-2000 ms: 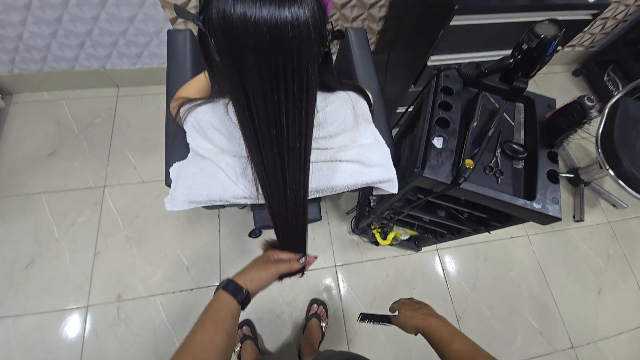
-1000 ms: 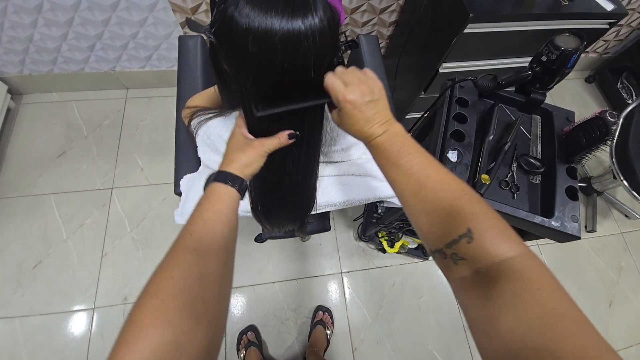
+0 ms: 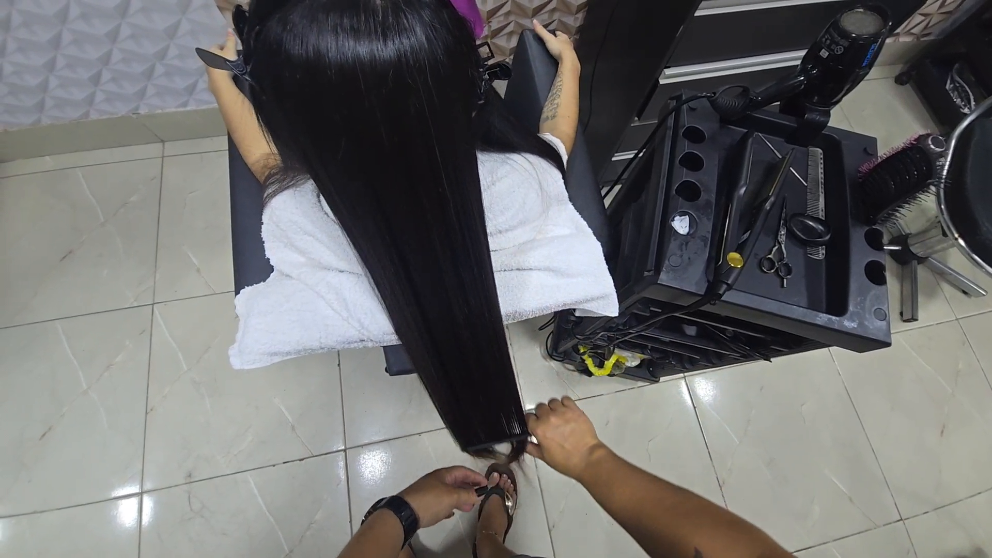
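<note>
Long straight dark hair (image 3: 418, 232) of a seated person hangs over a white towel (image 3: 310, 302) on their shoulders and is drawn out toward me. My right hand (image 3: 564, 435) is shut on a dark comb (image 3: 492, 445), whose teeth lie in the hair near its tips. Below and left of the tips, my left hand (image 3: 443, 494), with a black watch at the wrist, is off the hair; its fingers are curled near each other, and whether they hold anything is not plain. A dark hair clip (image 3: 221, 63) sits at the left of the person's head.
On the right stands a black salon trolley (image 3: 775, 310) with a hair straightener (image 3: 742, 225), scissors (image 3: 778, 252), a light comb (image 3: 815, 201) and a hair dryer (image 3: 849, 54). A round brush (image 3: 899, 178) is beside it. The person's arms rest on the chair's armrests (image 3: 531, 74).
My right hand has moved down with the comb from beside the head to the hair's tips. My left hand has let go of the hair and moved down. The seated person's forearms have come into view.
</note>
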